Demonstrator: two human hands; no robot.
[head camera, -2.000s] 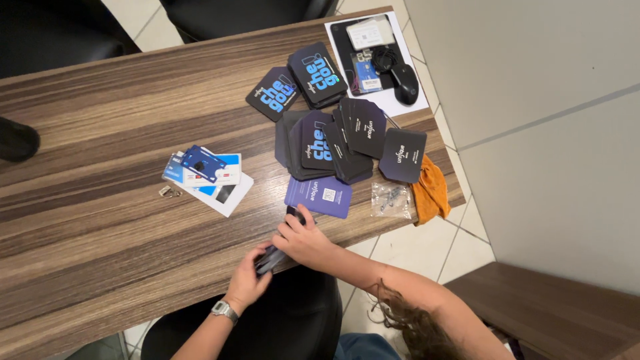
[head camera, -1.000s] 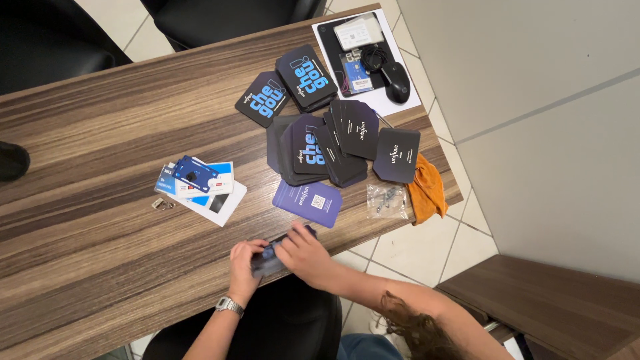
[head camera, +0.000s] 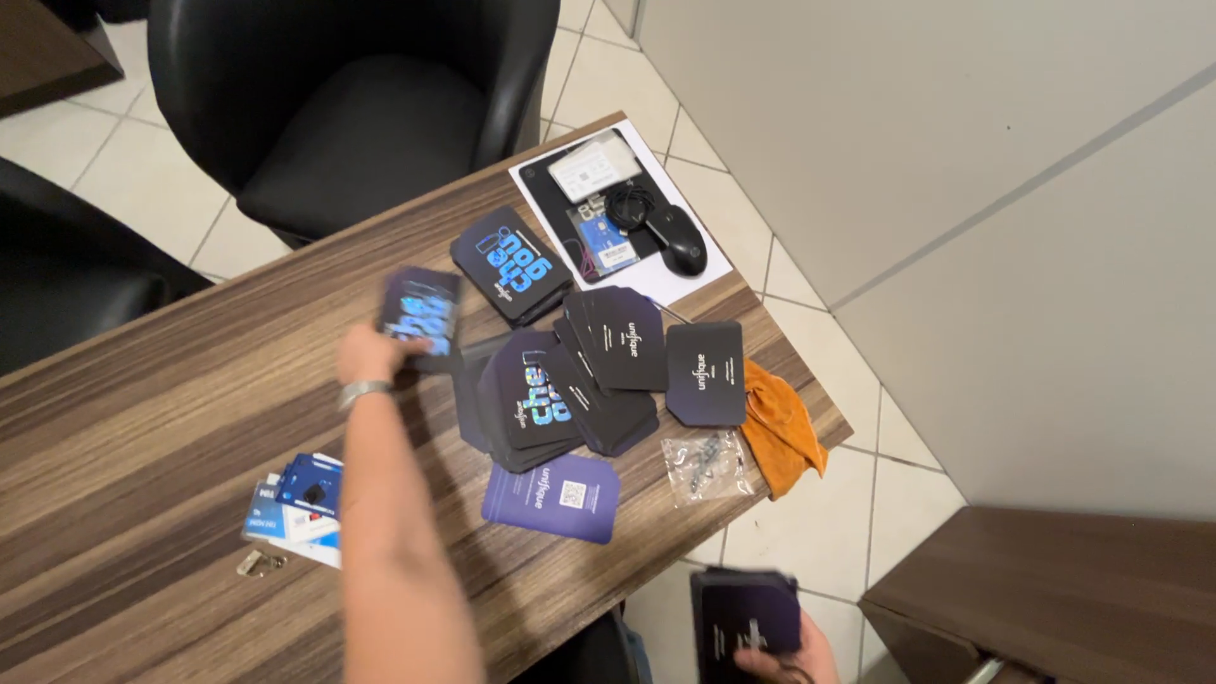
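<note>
My left hand (head camera: 372, 356), slightly blurred, grips a dark printed card sleeve (head camera: 423, 309) over the table, left of the stack of dark cards with blue lettering (head camera: 511, 266). Past the table's near edge, low in the view, my right hand (head camera: 803, 655) holds a stack of dark cards (head camera: 746, 617). Between them lie a spread pile of dark cards (head camera: 608, 380), a single dark card (head camera: 705, 373) at its right and a purple card with a printed code (head camera: 551, 499).
A computer mouse (head camera: 678, 242) and cable lie on a mouse pad over white paper at the far end. An orange cloth (head camera: 784, 427) and a clear plastic bag (head camera: 706, 465) sit by the right edge. Blue cards (head camera: 309, 489) lie left, beside small metal pieces (head camera: 260, 562). Black chairs (head camera: 380, 123) stand beyond.
My hands were together at the table's near edge on dark cards; now they are apart, the left farther across the table, the right beyond the near edge. The view has shifted.
</note>
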